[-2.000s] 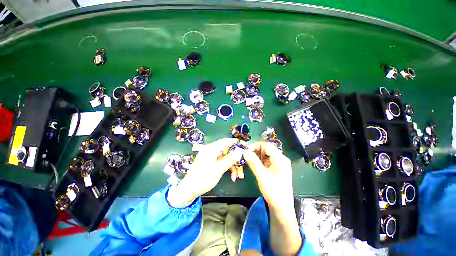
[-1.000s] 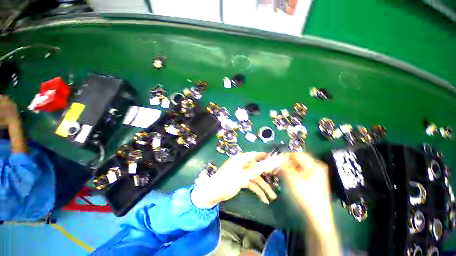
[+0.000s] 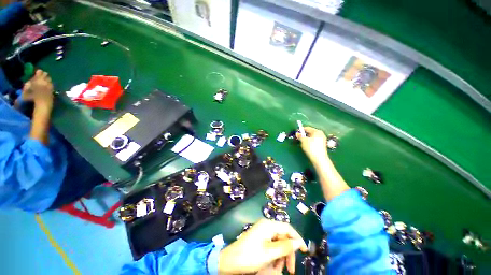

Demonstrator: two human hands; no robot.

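Observation:
My right hand (image 3: 314, 144) reaches to the back of the bench, its fingers closed on a small thin pale piece (image 3: 300, 128); what it is I cannot tell. A dark round unit (image 3: 292, 134) with a white tab (image 3: 282, 137) lies just left of the fingertips. My left hand (image 3: 264, 248) is curled low in front of me, over the bench's near side; whether it holds a unit is hidden. Round units (image 3: 279, 193) with gold-brown parts lie between the hands. A long black compartment tray (image 3: 141, 236) on the left holds several more units.
A black box with a yellow label (image 3: 156, 115), a white paper (image 3: 192, 149) and a red bin (image 3: 107, 91) stand left. Another worker's hand (image 3: 40, 88) is far left. Picture sheets (image 3: 280, 37) stand behind. More units (image 3: 399, 231) lie right.
The view has swung left. My hands were together over a unit; my right hand has moved away to the back of the bench, and my left hand stays near me.

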